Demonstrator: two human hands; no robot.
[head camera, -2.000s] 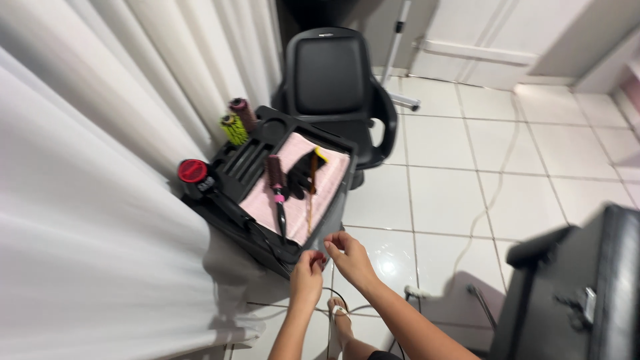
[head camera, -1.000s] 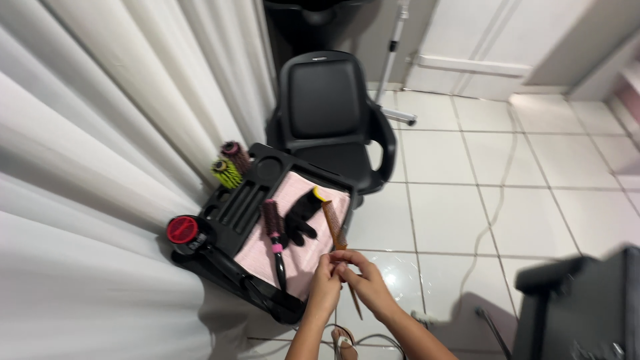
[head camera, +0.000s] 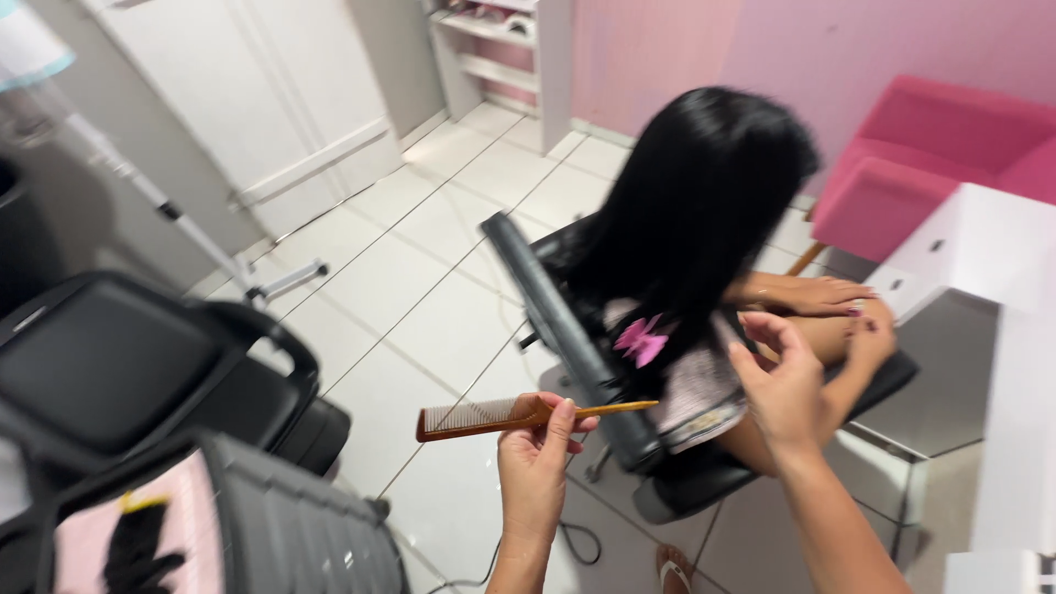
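My left hand (head camera: 540, 445) grips a brown rat-tail comb (head camera: 474, 419) near its middle, teeth upward and to the left, pointed tail to the right. My right hand (head camera: 784, 379) is raised with thumb and fingers apart, holding nothing, close to the seated person's side. That person, seen from behind, has long straight black hair (head camera: 701, 173) hanging over the back of a black salon chair (head camera: 569, 338). A pink butterfly hair clip (head camera: 641, 340) sits low on the hair. The comb's tail tip is just below the clip, apart from it as far as I can tell.
At lower left is a grey and black trolley (head camera: 297, 511) with a pink towel (head camera: 177, 520) and a black glove (head camera: 136, 544). Another black chair (head camera: 107, 363) stands behind it. A white stand (head camera: 198, 239), a pink armchair (head camera: 932, 165), a white desk (head camera: 957, 239) and a floor cable (head camera: 582, 544) surround the area.
The view has swung right to the seated person. My hands, together at the comb by the trolley one second ago, are now apart, with the comb in my left hand.
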